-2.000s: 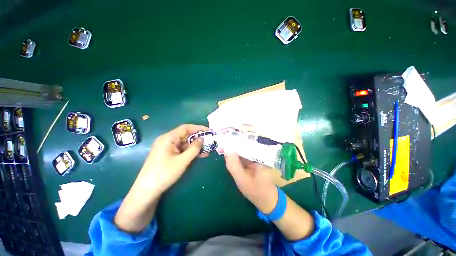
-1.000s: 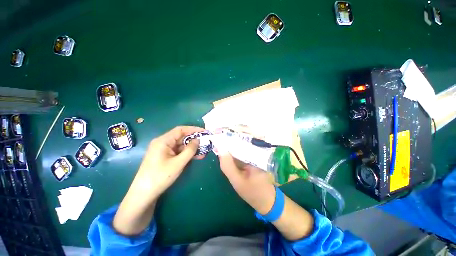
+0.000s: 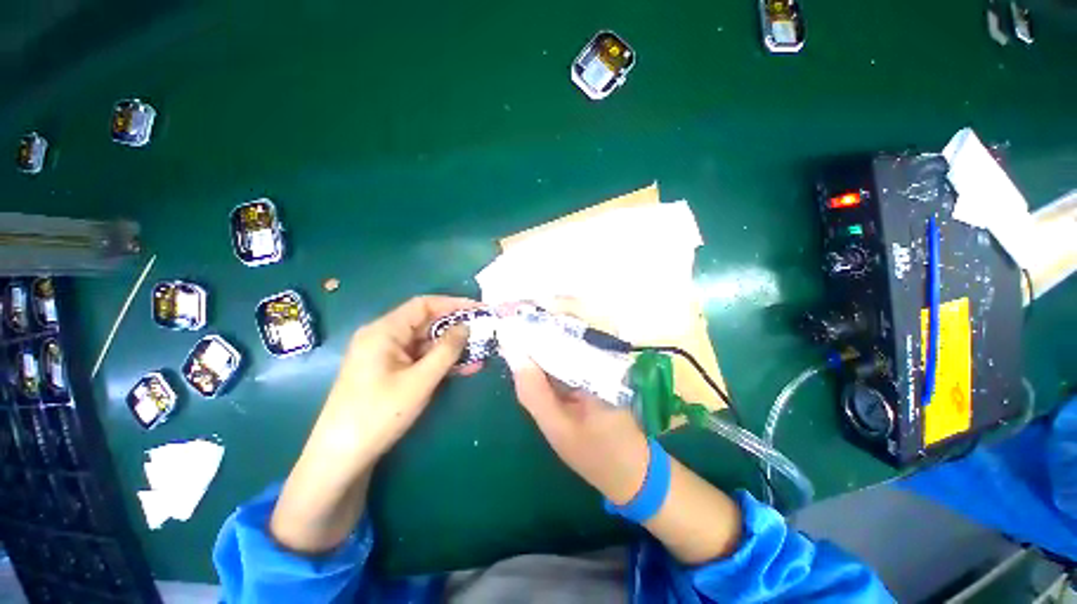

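My left hand (image 3: 402, 354) holds a watch case (image 3: 475, 337) between thumb and fingers, above the green bench. My right hand (image 3: 579, 419) holds the white dispensing syringe (image 3: 567, 355) like a pen, its front end at the case; the needle tip is too small and bright to make out. A green air cap (image 3: 653, 394) sits on the syringe's rear end, with a clear hose (image 3: 744, 438) leading off. A black cord (image 3: 608, 342) runs along the syringe. White paper (image 3: 614, 260) on tan cardboard (image 3: 709, 366) lies beneath the syringe.
Several watch cases (image 3: 258, 231) lie at left and along the back. A black blister tray (image 3: 71, 472), a thin stick (image 3: 123, 316) and paper scraps (image 3: 183, 478) are at left. The black glue dispenser (image 3: 886, 295) stands at right with a blue pen (image 3: 932, 307). Another blue sleeve (image 3: 1016, 484) shows at lower right.
The cases at the back right have shifted left and up in the picture. The syringe's green rear end has moved slightly left and turned. Both hands keep their hold.
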